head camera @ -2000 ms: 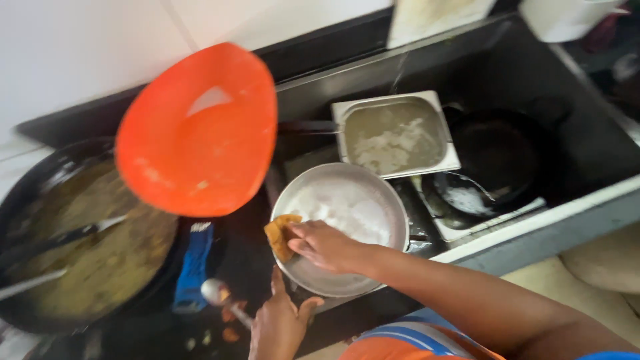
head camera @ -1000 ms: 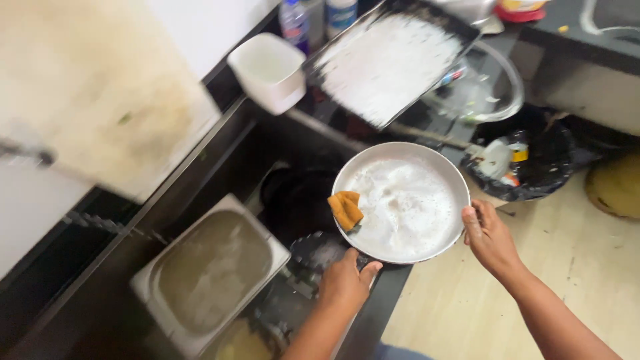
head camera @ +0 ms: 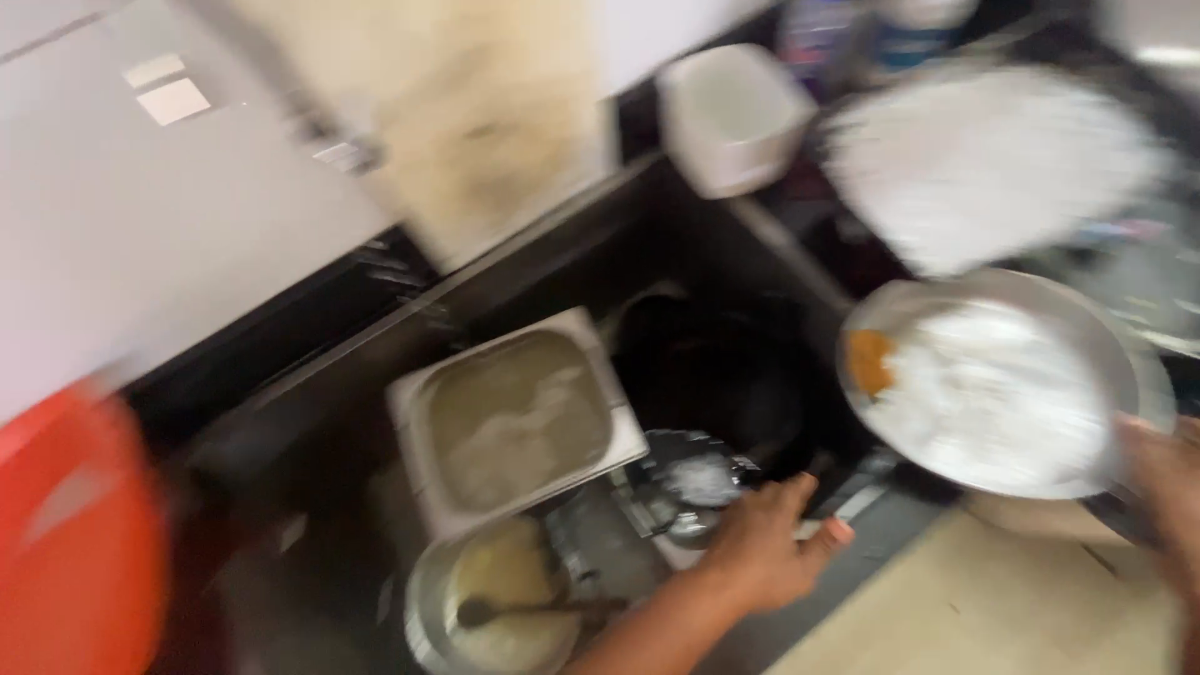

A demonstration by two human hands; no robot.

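A round metal pan [head camera: 994, 412] with white foam in it is at the right, its rim held by my right hand [head camera: 1158, 478]. An orange-brown sponge [head camera: 870, 364] lies inside against the pan's left wall. My left hand [head camera: 773, 544] is over the sink's front edge with its fingers apart and nothing in it. Just beyond that hand, a small dark container [head camera: 698, 478] with suds stands in the sink. To its left is a rectangular metal container [head camera: 520, 427] of murky water. The picture is blurred.
A pot [head camera: 427, 600] with cloudy liquid and a dark spoon stands at the bottom. A red-orange basin [head camera: 80, 544] is at the left edge. Behind are a white plastic tub [head camera: 736, 122] and a foam-covered tray [head camera: 994, 159]. The sink's back rim [head camera: 553, 220] runs diagonally.
My left hand has let go of the pan's handle and is now apart from it, over the sink edge. My right hand still holds the pan. The view has swung left.
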